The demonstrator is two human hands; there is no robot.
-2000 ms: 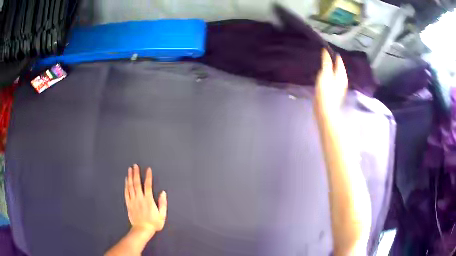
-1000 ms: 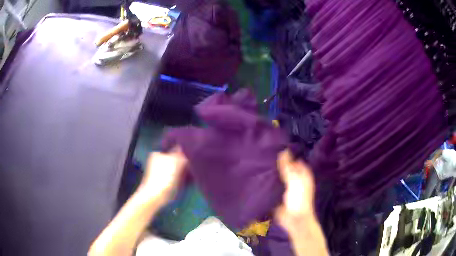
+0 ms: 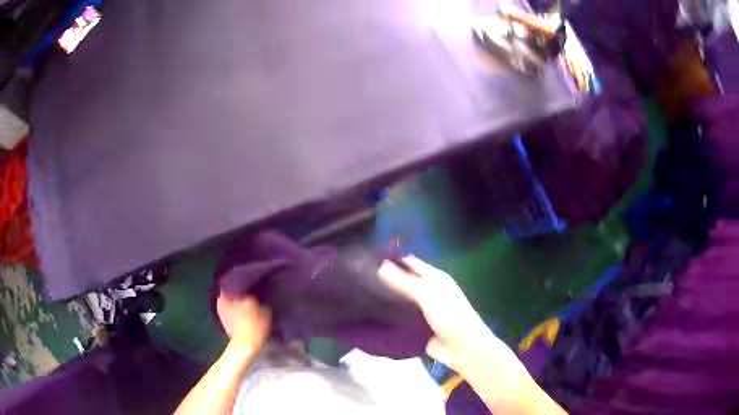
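A dark purple garment (image 3: 332,296) hangs bunched and blurred between my two hands, below the near edge of the pressing table. My left hand (image 3: 243,318) grips its left end. My right hand (image 3: 425,300) is at its right end, with the fingers at the cloth. The grey-lavender pressing table (image 3: 243,105) lies just beyond. The steam iron (image 3: 523,40) rests at the table's far right corner, blurred, with its handle upward.
A small printed box (image 3: 79,31) is at the table's far left corner. A red bundle (image 3: 14,207) is at the left. A blue-edged crate (image 3: 539,190) sits under the table's right side. Ridged purple garments (image 3: 681,324) and dark cloth heaps are at the right; purple cloth (image 3: 105,381) is at lower left.
The view has turned left from the garment stack back toward the table. The purple garment has moved with both hands to the table's near edge and is more bunched.
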